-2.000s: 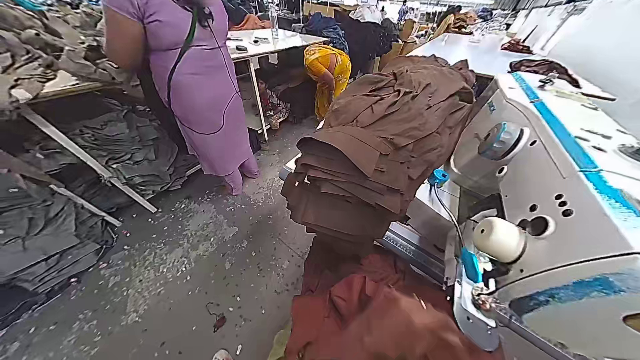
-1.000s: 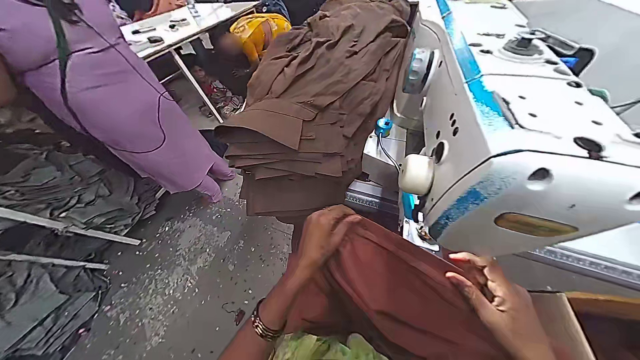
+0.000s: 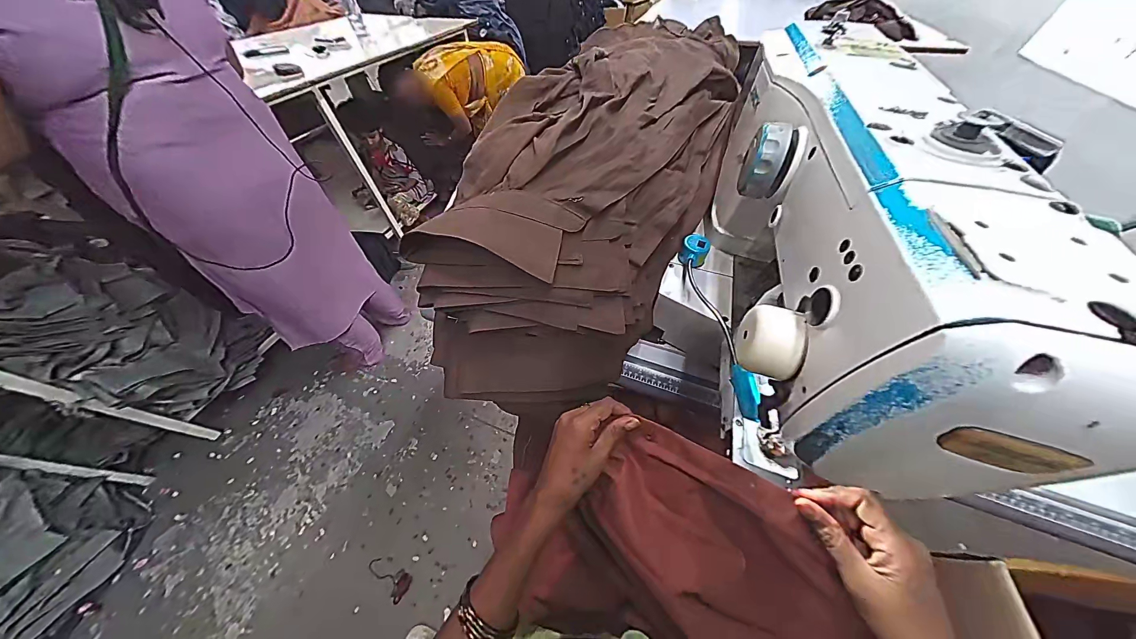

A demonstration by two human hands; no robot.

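Observation:
A reddish-brown cloth [image 3: 710,524] hangs stretched between my two hands, below the needle area of a white and blue sewing machine [image 3: 887,355]. My left hand [image 3: 581,453], with bangles at the wrist, pinches its upper edge close to the stack of brown fabric pieces [image 3: 541,346]. At the right, my right hand [image 3: 865,550] grips the edge between thumb and fingertips, just beneath the machine head. The presser foot [image 3: 770,448] is close behind the cloth's edge; whether they touch is unclear.
A person in purple clothing [image 3: 204,160] stands at the left, and another in yellow [image 3: 475,80] bends beside a white table [image 3: 373,44]. Grey-green fabric piles [image 3: 115,328] lie at the left behind metal bars. A cardboard box [image 3: 981,595] sits at lower right.
Both hands, out of view two seconds ago, came in holding the reddish-brown cloth. Since one second ago the cloth's edge has been drawn straighter between them. The view has shifted.

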